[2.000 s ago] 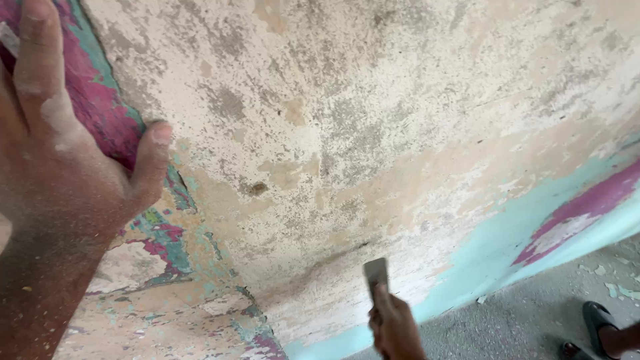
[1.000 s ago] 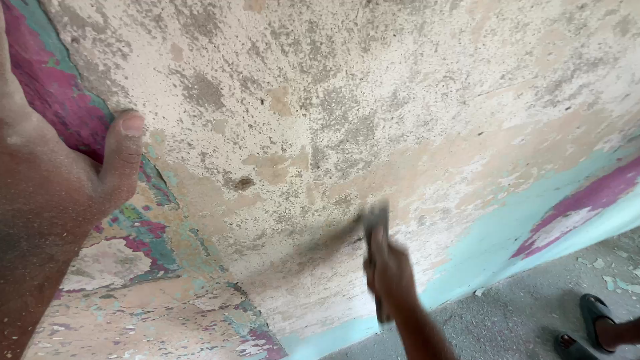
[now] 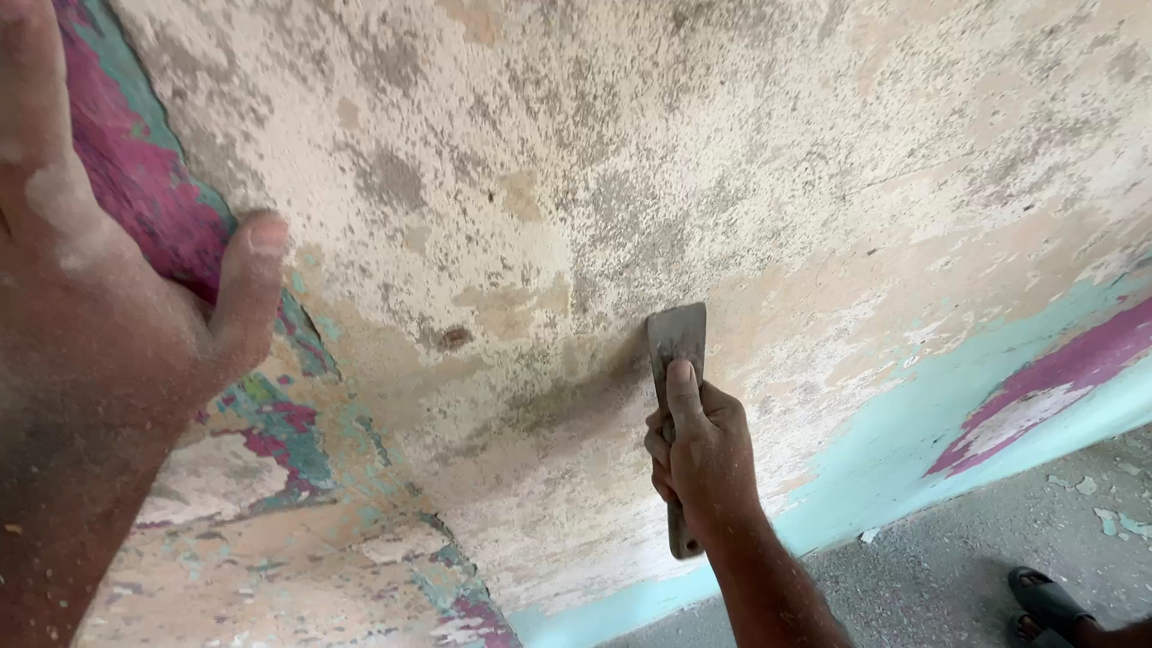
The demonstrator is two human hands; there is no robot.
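Observation:
My right hand (image 3: 706,450) is closed around the handle of a metal scraper (image 3: 678,333), its thumb pressed along the blade. The blade's wide edge is at the patchy wall (image 3: 504,225), near the middle of the view. My left hand (image 3: 117,297), dusty and with spread fingers, rests against the wall at the left and holds nothing; part of it is cut off by the frame. Beneath and beside it show magenta and turquoise paint (image 3: 144,171). The wall between the hands is cream and beige with grey speckles.
A jagged crack (image 3: 315,333) runs down the left part of the wall. Turquoise paint (image 3: 864,459) with a magenta patch (image 3: 1035,387) covers the lower wall. Paint flakes lie on the grey floor (image 3: 945,540). A foot in a dark sandal (image 3: 1048,598) is at the bottom right.
My right hand and the scraper have moved up the wall from their place two seconds ago. My left hand stays at the left with its fingers spread.

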